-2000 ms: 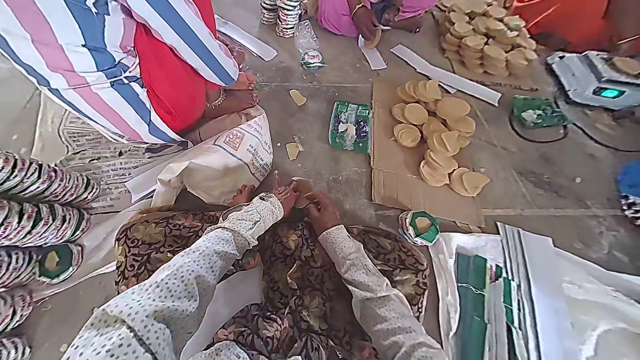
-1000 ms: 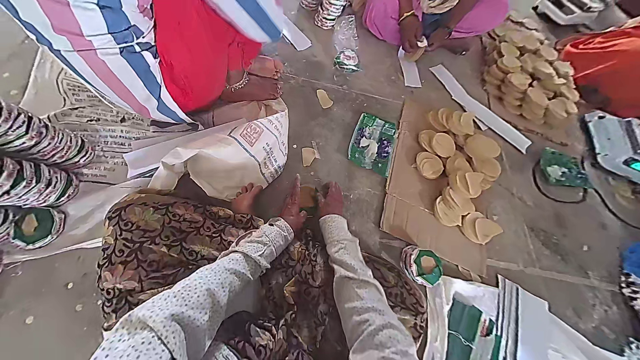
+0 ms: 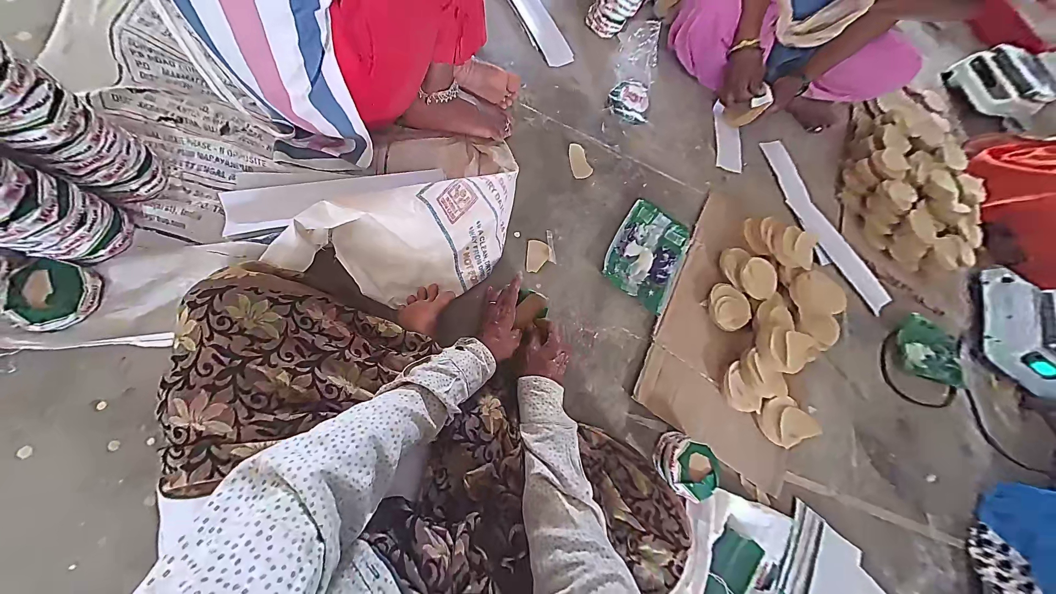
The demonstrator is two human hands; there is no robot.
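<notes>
My left hand point(image 3: 501, 320) and my right hand point(image 3: 544, 355) meet low over the floor, above my patterned skirt point(image 3: 272, 371). Between them lies a small tan and green item point(image 3: 530, 308), partly covered by my fingers; whether either hand grips it does not show. A broken tan piece point(image 3: 538, 255) rests on the floor just beyond. To the right, stacks of thin tan discs point(image 3: 775, 313) lie on a flat cardboard sheet point(image 3: 685, 338), with a green printed plastic wrapper point(image 3: 647, 254) along its edge. A wrapped roll with a green end point(image 3: 700, 470) stands near my right knee.
Wrapped rolls point(image 3: 66, 198) are piled at the left on a printed sack. A folded white sack point(image 3: 396, 231) lies ahead of me. Another person's feet point(image 3: 474, 99) and a second person's hands point(image 3: 745, 87) are beyond. A scale point(image 3: 1019, 330) and a heap of discs point(image 3: 912, 181) stand at right.
A green part now shows with the tan item between my hands. The other person's hands still hold a pale piece. The view has shifted.
</notes>
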